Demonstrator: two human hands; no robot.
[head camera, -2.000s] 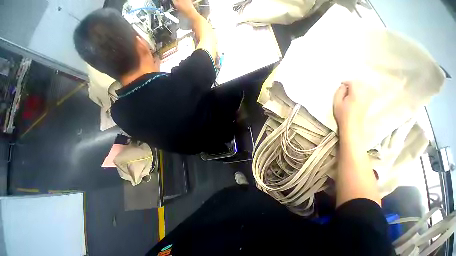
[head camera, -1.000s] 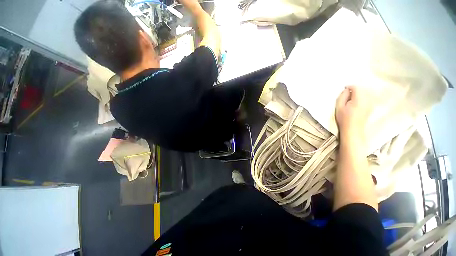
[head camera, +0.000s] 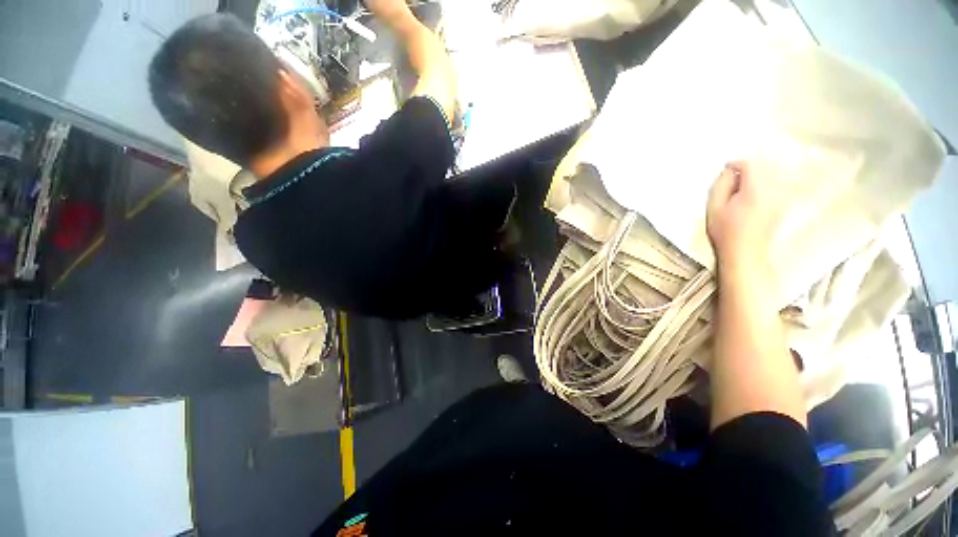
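A large heap of beige bag bodies (head camera: 830, 157) lies at the right, with its top brightly lit. Many long beige shoulder straps (head camera: 620, 346) hang in loops from its near left side. My right hand (head camera: 732, 205) rests on the top fabric with its fingers curled. The underside of the hand is hidden, so I cannot tell whether it pinches the fabric. My bare forearm reaches up from the lower right. My left hand is not in view.
A person in a black shirt (head camera: 357, 226) sits left of the heap at a white table (head camera: 525, 100) with a machine (head camera: 315, 47). A beige bag (head camera: 291, 336) lies by a yellow floor line. A blue bin (head camera: 835, 472) is under the heap, and a white surface (head camera: 95, 472) is at lower left.
The view shifts slightly. My right hand stays on the heap in nearly the same place. The seated person's head and arm move a little.
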